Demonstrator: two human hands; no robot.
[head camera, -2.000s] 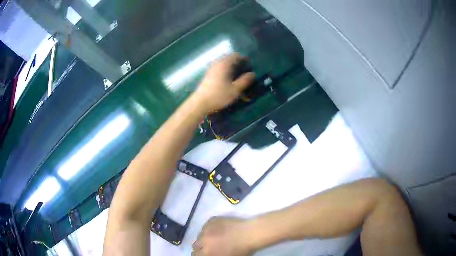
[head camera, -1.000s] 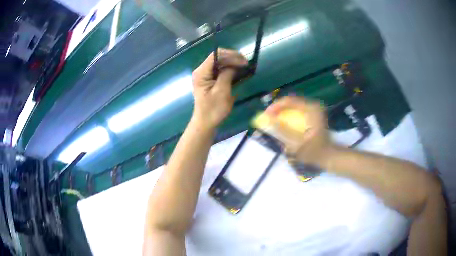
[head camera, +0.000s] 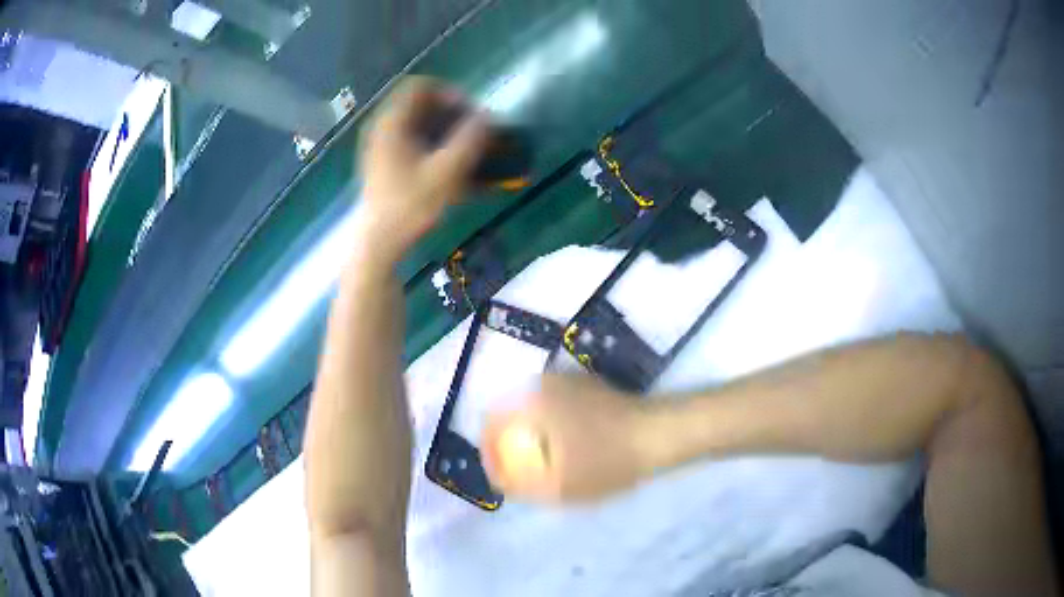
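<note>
My left hand (head camera: 414, 157), blurred, is raised over the green conveyor and grips the solid end of a black phone middle frame (head camera: 504, 161) with a yellow-orange edge. My right hand (head camera: 572, 437), also blurred, is closed around the yellow-handled tool (head camera: 523, 455); its tip cannot be made out. The hand is over the right side of a phone middle frame (head camera: 464, 472) lying on the white cloth (head camera: 653, 525). Another phone middle frame (head camera: 624, 341) lies up and to the right, overlapping the cloth's edge.
The green conveyor (head camera: 700, 88) runs diagonally behind the cloth, with a row of frames along its near edge. A grey panel (head camera: 933, 152) stands at the right. Metal brackets (head camera: 251, 93) cross the upper left. Dark equipment (head camera: 70, 536) is at the lower left.
The view has shifted. My left hand still holds a frame, now less of it visible. My right hand with the yellow tool has moved down and left, from the conveyor's edge to the frame on the cloth.
</note>
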